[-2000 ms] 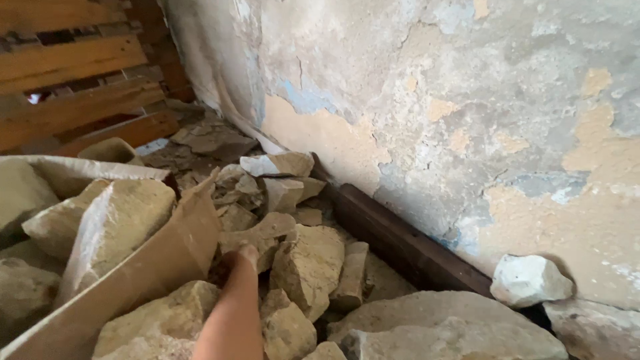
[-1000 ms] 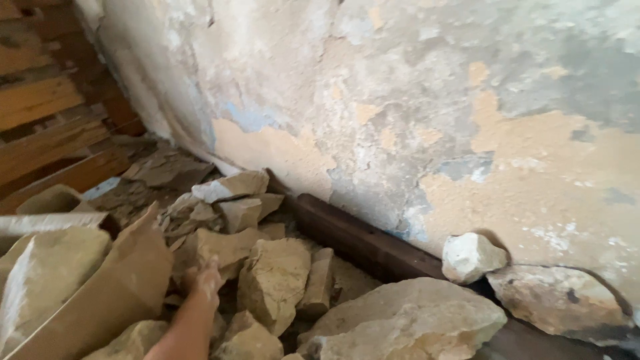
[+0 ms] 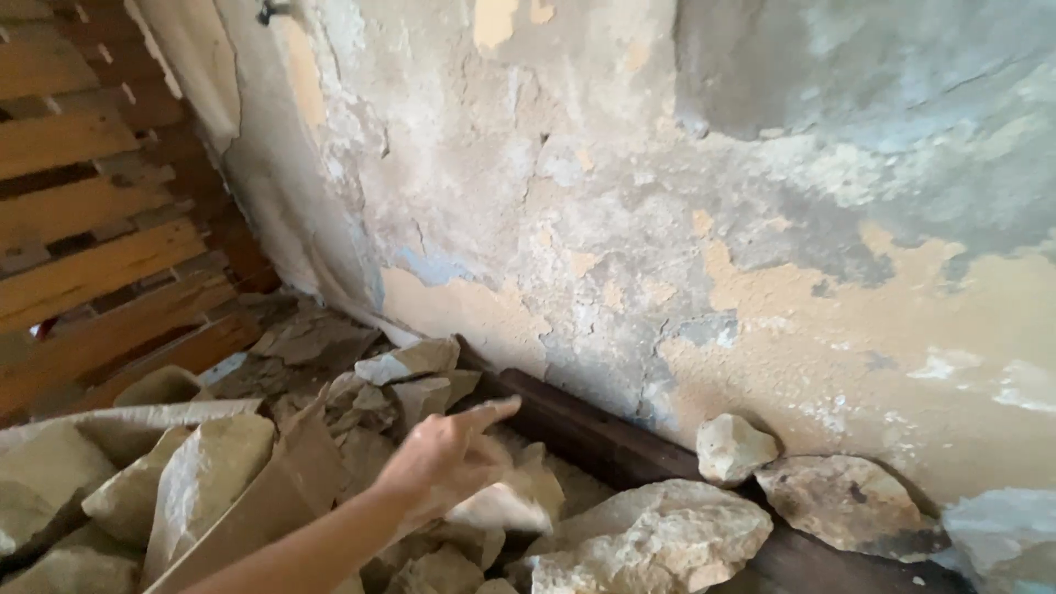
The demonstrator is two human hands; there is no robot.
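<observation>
My left hand (image 3: 462, 450) reaches in from the lower left over a heap of rough stones. Its index finger stretches to the right towards a dark wooden beam (image 3: 594, 433) along the wall's foot; the other fingers are bent and blurred. A pale blurred stone (image 3: 505, 505) lies right below these fingers; whether they hold it cannot be told. Left of the forearm stands a torn cardboard box or sack (image 3: 285, 478) with large stones (image 3: 210, 487) in it. A big pale stone (image 3: 660, 536) lies right of the hand. My right hand is not in view.
Peeling plastered wall (image 3: 577, 247) rises behind the beam. Slatted wooden boards (image 3: 99, 272) stand at the left. A small white stone (image 3: 733, 450) and a flat brownish stone (image 3: 846, 503) rest against the wall; rubble (image 3: 313, 338) fills the far corner.
My left hand has lifted from among the stones beside the cardboard and moved to the right, its index finger now extended. The view shows more of the wall.
</observation>
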